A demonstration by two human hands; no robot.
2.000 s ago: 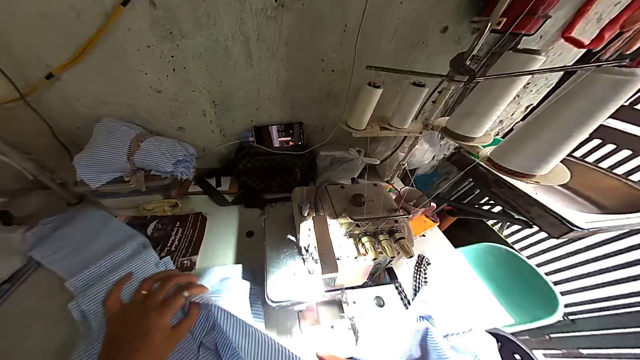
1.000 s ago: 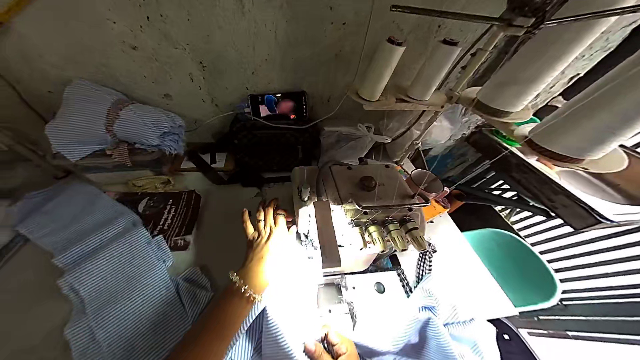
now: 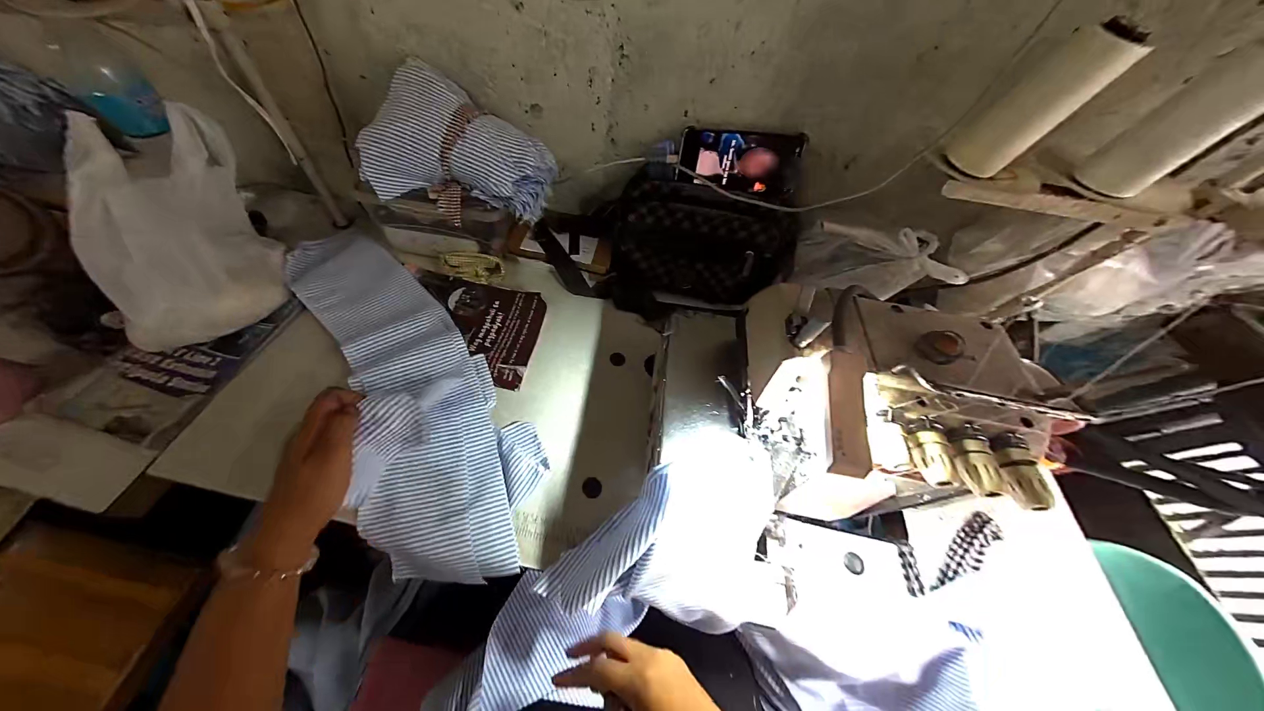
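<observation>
My left hand (image 3: 318, 449), with a bracelet at the wrist, pinches the edge of a blue-and-white striped fabric piece (image 3: 390, 425) at the left of the table. Beneath that piece lies a longer stack of striped fabric (image 3: 434, 513). At the bottom centre my right hand (image 3: 632, 671) has its fingers spread over another striped length (image 3: 553, 632) that hangs at the table's front edge; whether it touches the cloth I cannot tell. That cloth runs up to the brightly lit bed of an overlock sewing machine (image 3: 913, 346), whose needle area is partly lost in glare.
Behind the machine are a black checkered bag (image 3: 701, 237), a phone (image 3: 746, 163) and thread cones (image 3: 1047, 99). A tied striped bundle (image 3: 454, 143) rests on a plastic box. A printed booklet (image 3: 509, 326) lies mid-table, a white plastic bag (image 3: 173, 237) stands left, and a green tub (image 3: 1175, 622) is right.
My left hand has moved from beside the machine to the fabric at the left and taken hold of a piece. My right hand has come away from the machine's front. The view has swung left.
</observation>
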